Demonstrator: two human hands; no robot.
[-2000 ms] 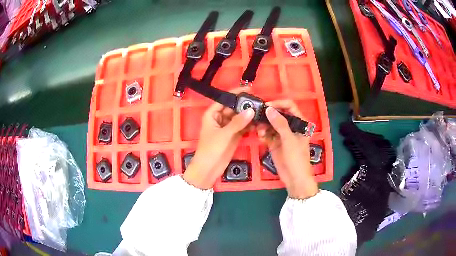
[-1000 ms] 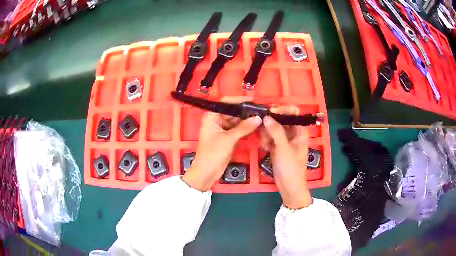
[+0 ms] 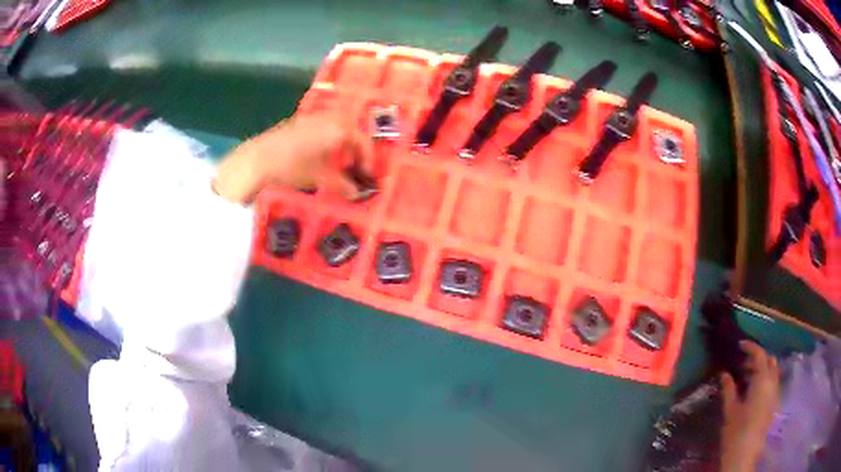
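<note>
My left hand [image 3: 300,159] is blurred over the left part of the orange-red tray [image 3: 420,297], its fingertips at a dark watch body [image 3: 362,182] that looks tilted; whether they grip it is unclear. My right hand [image 3: 752,398] is at the lower right, partly cut off in view, with its fingers at the black strap pile [image 3: 724,323]; what it holds cannot be told. Several assembled watches [image 3: 563,106] lie lengthwise across the upper pockets. Strapless dark watch bodies [image 3: 460,277] sit in the bottom row.
Silver watch bodies [image 3: 385,123] sit in upper pockets at left and right. A second tray [image 3: 793,198] stands at the right behind a raised edge. Clear plastic bags [image 3: 811,396] lie by the strap pile. A crowded red tray [image 3: 55,194] is at far left.
The view has shifted. The watch from my hands now lies with the others across the upper pockets. My hands have parted, left to the tray's left side, right to the strap pile.
</note>
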